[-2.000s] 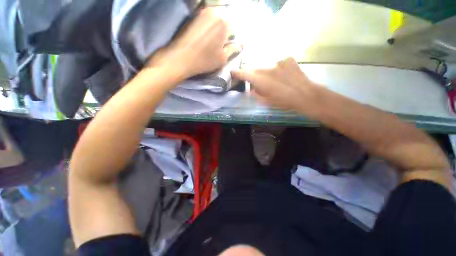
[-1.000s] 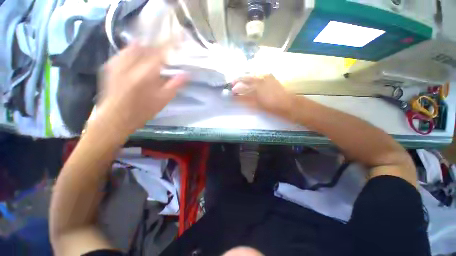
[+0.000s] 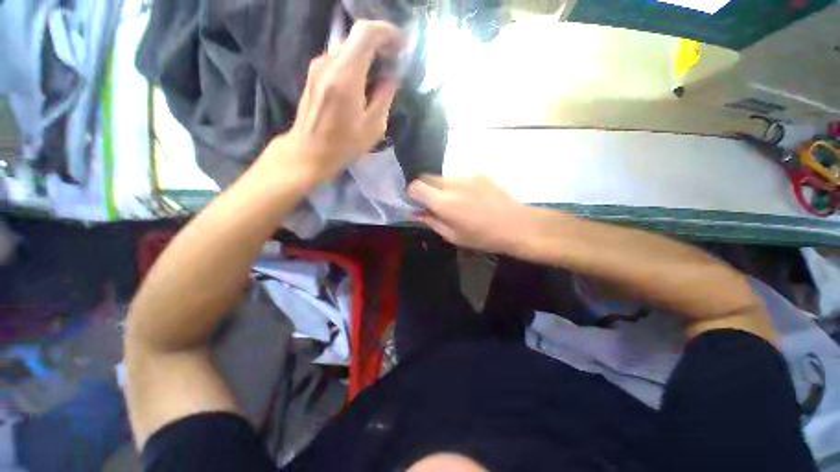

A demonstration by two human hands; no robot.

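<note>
A garment piece of dark grey cloth (image 3: 241, 88) with pale grey parts (image 3: 376, 184) lies bunched on the white table, left of the bright lamp glare. My left hand (image 3: 348, 97) is on the cloth near the glare, fingers bent and pinching it; the fingertips are blurred. My right hand (image 3: 460, 210) pinches the cloth's edge at the table's front edge. The needle and presser foot are lost in glare.
The machine bed (image 3: 589, 78) is behind the white table (image 3: 608, 171). Red and yellow-orange handled snips (image 3: 815, 189) lie at the right end. A red-rimmed basket (image 3: 368, 313) holds cloth below. Pale cloth hangs at left; more lies low right.
More dark grey cloth now shows left of the glare. My left hand has moved right and up onto it. My right hand has moved down to the table's front edge. The camera view has shifted.
</note>
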